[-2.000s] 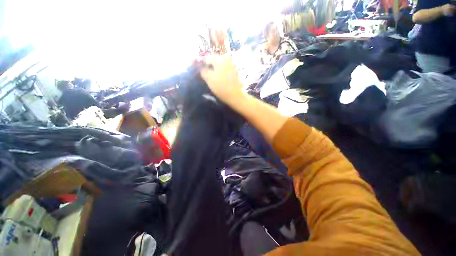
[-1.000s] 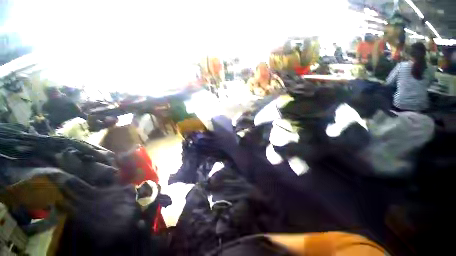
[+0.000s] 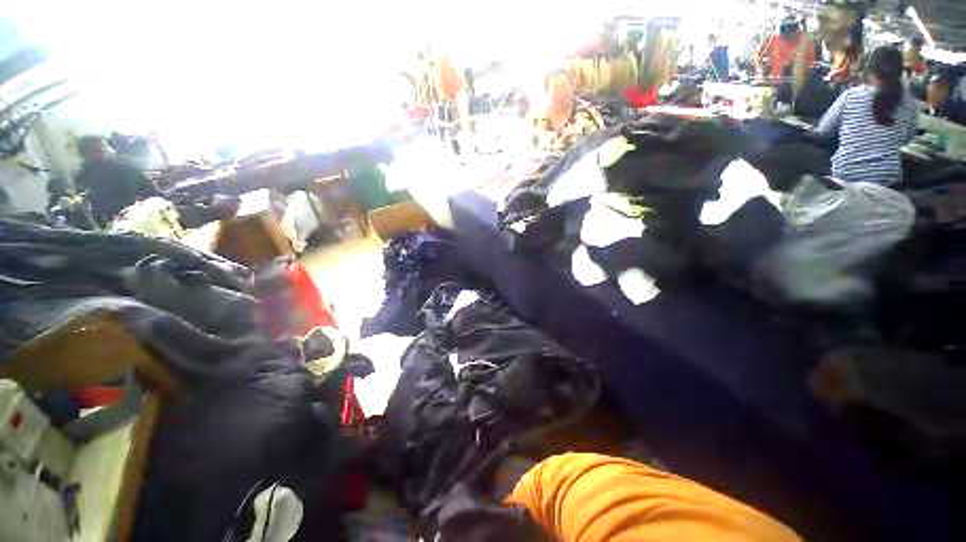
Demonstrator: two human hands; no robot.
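A crumpled heap of dark garments [image 3: 477, 392] with small pale pieces lies in front of me. More dark cloth [image 3: 238, 445] hangs at the lower left, with a white piece [image 3: 276, 515] at the bottom edge. My right arm shows only as an orange sleeve at the bottom, its end beside the lower part of the heap. My right hand is not visible. My left hand is out of the picture.
A sewing machine's pale table [image 3: 106, 461] is at the lower left. Red bags [image 3: 302, 296] stand near the heap. A long dark-covered table [image 3: 636, 360] carries garments, white pieces and a clear plastic bag [image 3: 842, 228]. A person in stripes [image 3: 871, 132] is at the back right.
The dark garment my right hand held up is no longer raised before me. My right arm has dropped to the bottom edge. The view has turned, showing more of the floor and heap.
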